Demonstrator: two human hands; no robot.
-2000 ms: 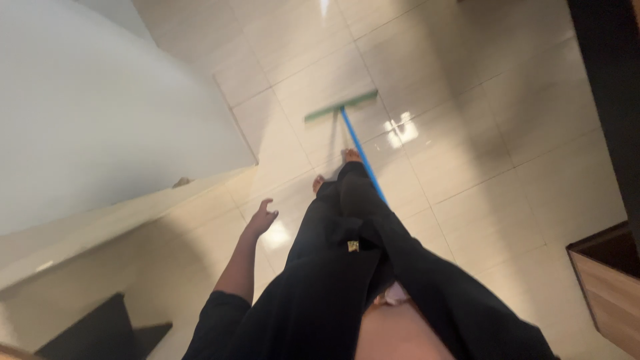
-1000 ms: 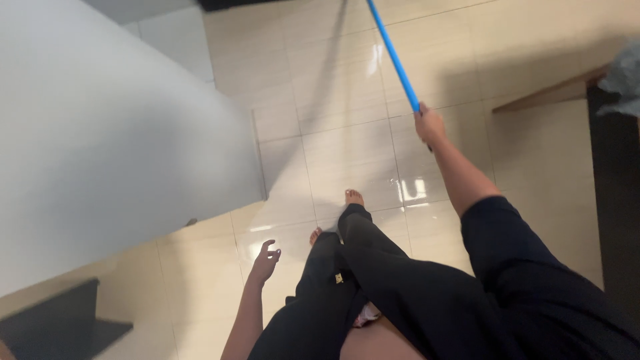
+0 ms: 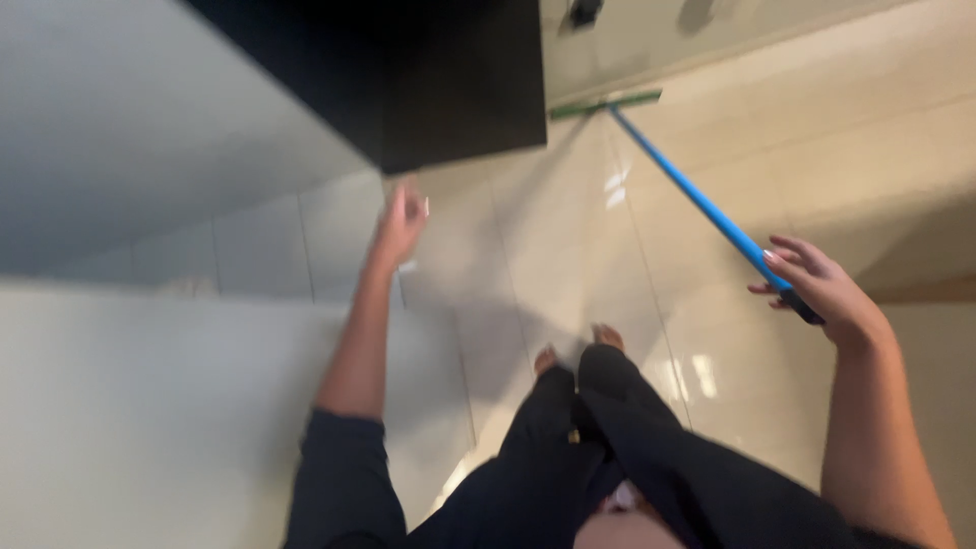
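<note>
A blue pole (image 3: 701, 200) slants from the upper middle down to the right, where its black end rests against the palm of my right hand (image 3: 823, 286). The fingers of that hand are loosely curled around the pole, some of them lifted off it. At the far end, a narrow green floor-squeegee or broom head (image 3: 637, 99) lies on the tiled floor along the base of a wall. My left hand (image 3: 404, 217) is raised, blurred, with bent fingers and nothing visible in it, near the lower corner of a dark cabinet-like block.
The dark block (image 3: 465, 91) stands at upper middle, beside the green head. Pale, smooth surfaces (image 3: 137, 412) fill the left side. Glossy beige tiles (image 3: 732, 305) lie around my bare feet. A small black object (image 3: 585, 11) is at the top, and a brown wooden edge (image 3: 930, 290) at the right.
The view has shifted a lot. The green head, out of view one second ago, shows again, now by the wall. My right hand's grip on the pole has loosened, and my left hand has moved forward.
</note>
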